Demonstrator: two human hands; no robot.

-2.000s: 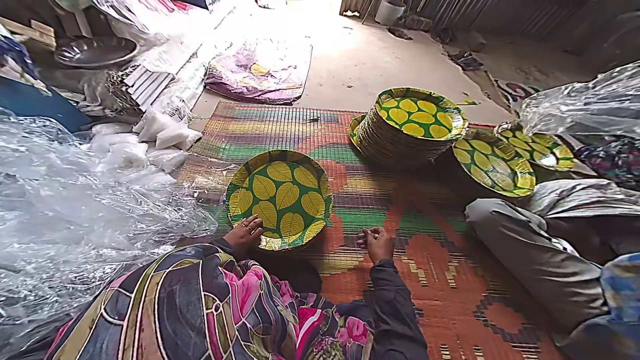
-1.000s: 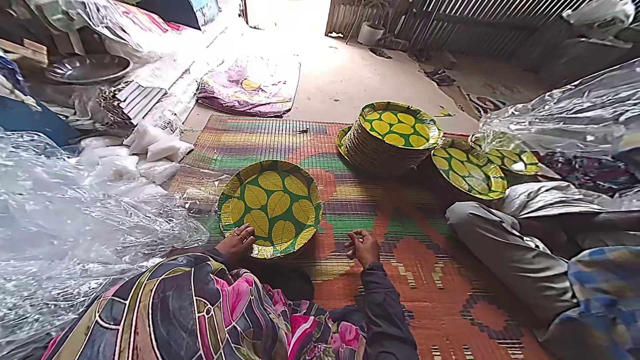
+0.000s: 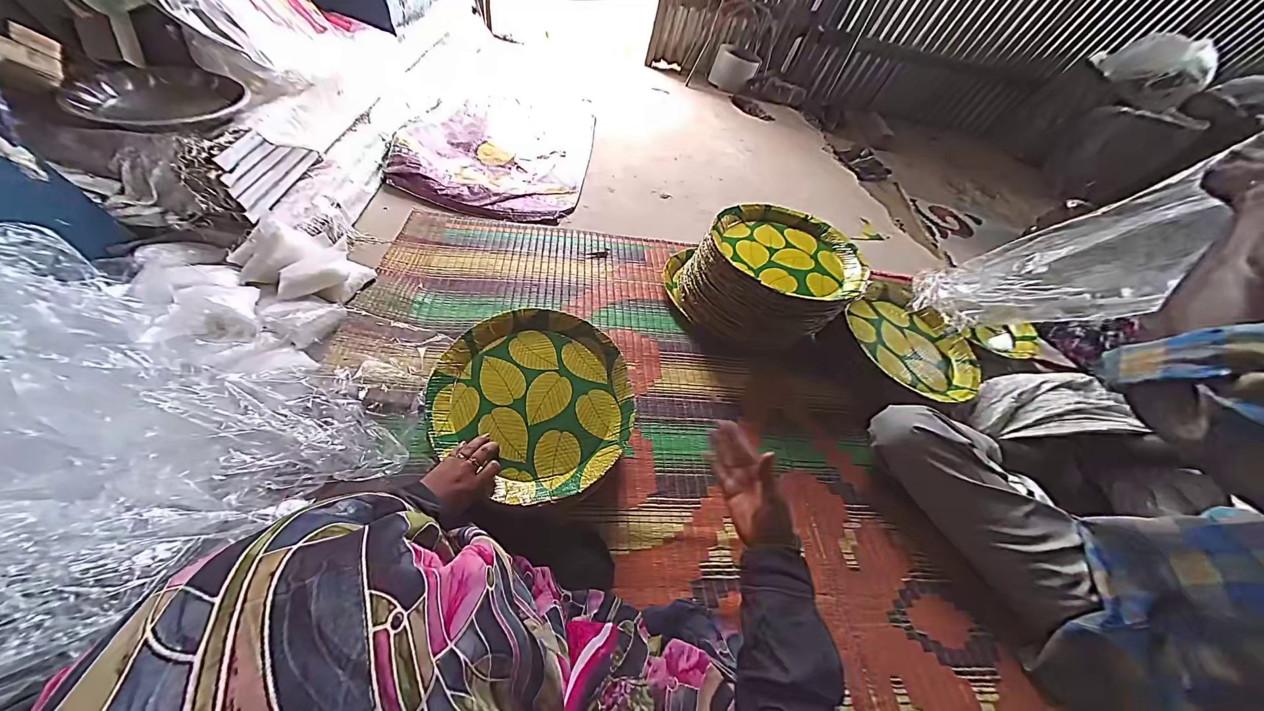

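A round green plate with yellow leaf shapes [image 3: 538, 400] lies in front of me on the woven mat [image 3: 681, 513]. My left hand [image 3: 466, 476] rests on its lower left rim, fingers on the edge; whether it grips the rim is unclear. To the right of the plate, my right hand [image 3: 752, 486] is raised over the mat, empty, with its fingers extended and slightly blurred. A tall stack of matching plates [image 3: 770, 281] stands beyond it, and another leaf-patterned plate [image 3: 913, 344] is to the right of that stack.
Clear plastic sheeting and bags [image 3: 178, 444] are heaped at my left. On my right sits a person in grey trousers [image 3: 987, 513], with a clear plastic bag [image 3: 1076, 257] held up. A purple cloth bundle [image 3: 494, 163] and a dark metal pan [image 3: 153, 96] are farther off.
My right hand has opened from a loosely curled pose, and its fingers now point forward. My left hand stays at the plate's rim. The plastic bag at right has been lifted and stretched.
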